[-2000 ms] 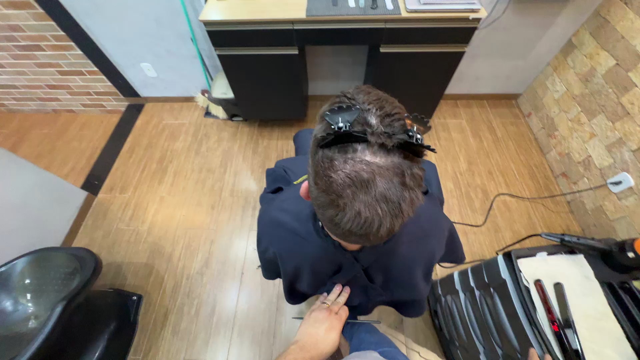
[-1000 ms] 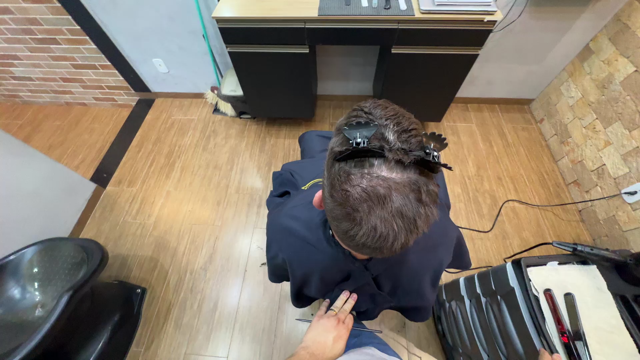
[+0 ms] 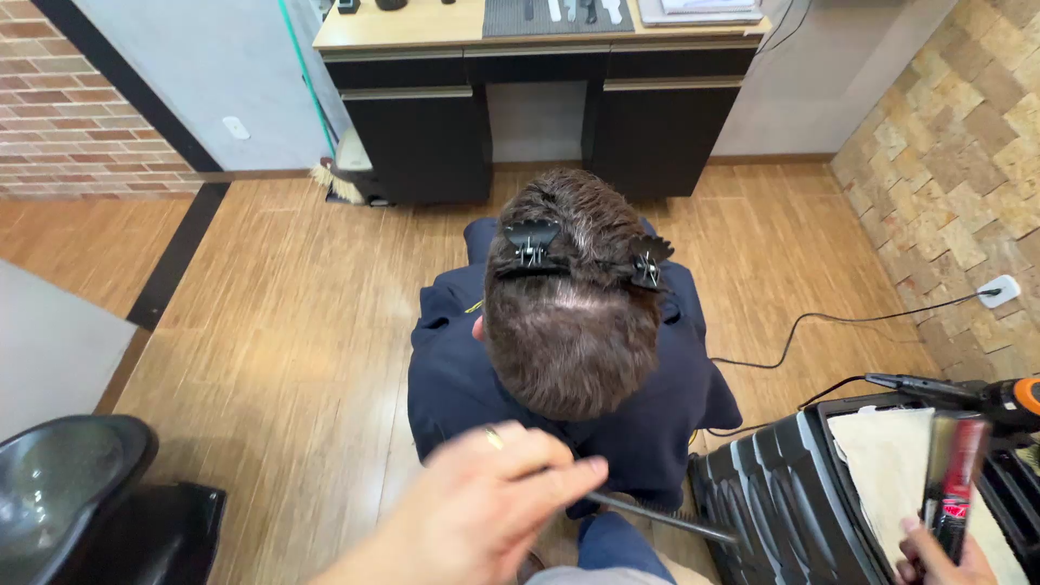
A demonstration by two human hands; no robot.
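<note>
A person sits with their back to me, dark hair [image 3: 573, 349] parted across the crown and two black claw clips [image 3: 532, 244] holding the upper sections. A dark blue cape [image 3: 455, 366] covers the shoulders. My left hand [image 3: 504, 487], blurred and wearing a ring, is behind the cape and holds a thin black comb [image 3: 666, 516] pointing right. At the lower right, my right hand [image 3: 942, 561] grips a black and red hair tool [image 3: 955, 487], probably a straightener, above a pale towel [image 3: 877, 455] on the trolley.
A black ribbed trolley [image 3: 764, 496] stands at the right with a dryer-like tool [image 3: 999, 398] behind the towel; a cord [image 3: 796, 325] crosses the floor to a wall outlet [image 3: 999, 291]. A black wash basin [image 3: 73, 471] is at the lower left. Ahead is a desk [image 3: 398, 32], with a broom [image 3: 337, 180] beside it.
My left hand has lifted from the cape's lower back edge, with the comb now plainly visible. My right hand has taken up the black and red tool that lay on the towel.
</note>
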